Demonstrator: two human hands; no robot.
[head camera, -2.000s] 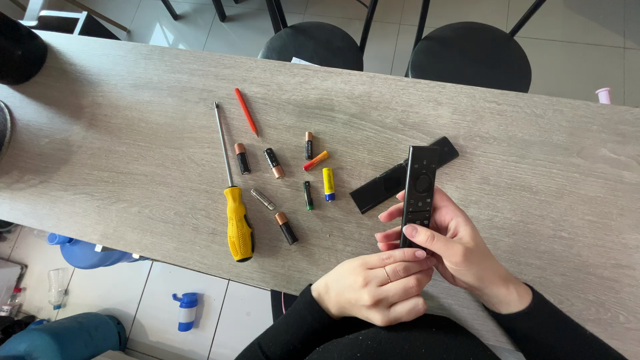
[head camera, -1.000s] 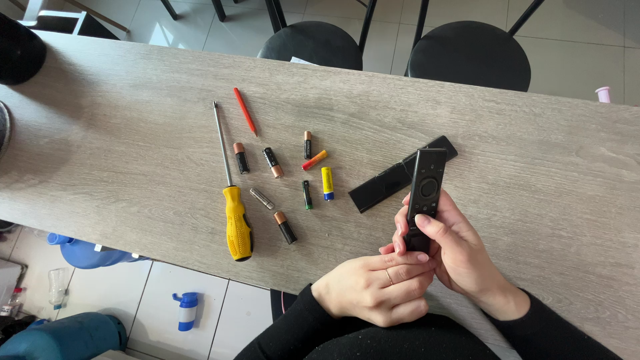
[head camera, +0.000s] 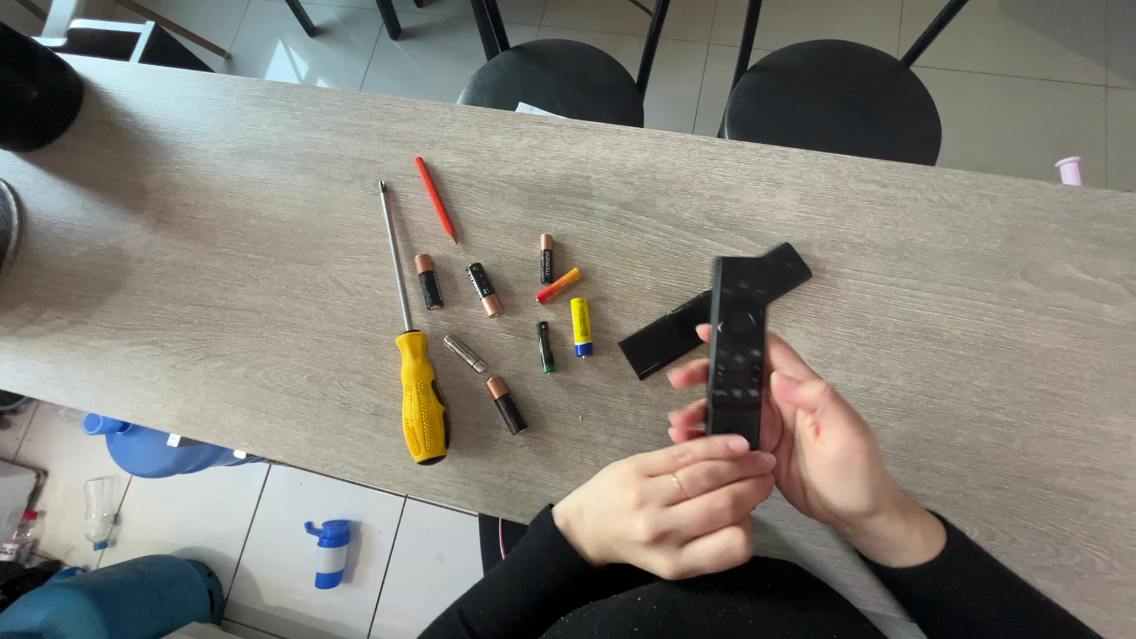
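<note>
My right hand (head camera: 821, 435) holds a black remote control (head camera: 738, 355) upright, its button side facing me, with fingertips showing past its left edge. The fingertips of my left hand (head camera: 670, 506) grip the remote's lower end. Behind the remote, another black object like a remote or a cover (head camera: 670, 333) lies slanted on the table. To the left are several loose batteries, among them a yellow and blue battery (head camera: 581, 324), a red and orange battery (head camera: 558, 286) and a silver battery (head camera: 465, 353). A yellow-handled screwdriver (head camera: 422, 399) and a red pencil (head camera: 437, 200) lie farther left.
The wood-grain table (head camera: 941, 293) spans the view. Black round chairs (head camera: 834, 102) stand beyond its far edge. A dark cylindrical object (head camera: 35, 89) is at the far left. On the tiled floor are a blue and white bottle (head camera: 331, 555) and a blue gas cylinder (head camera: 115, 599).
My right thumb has come off the remote's buttons and now rests beside its right edge. The remote has shifted a little to the left since a second ago.
</note>
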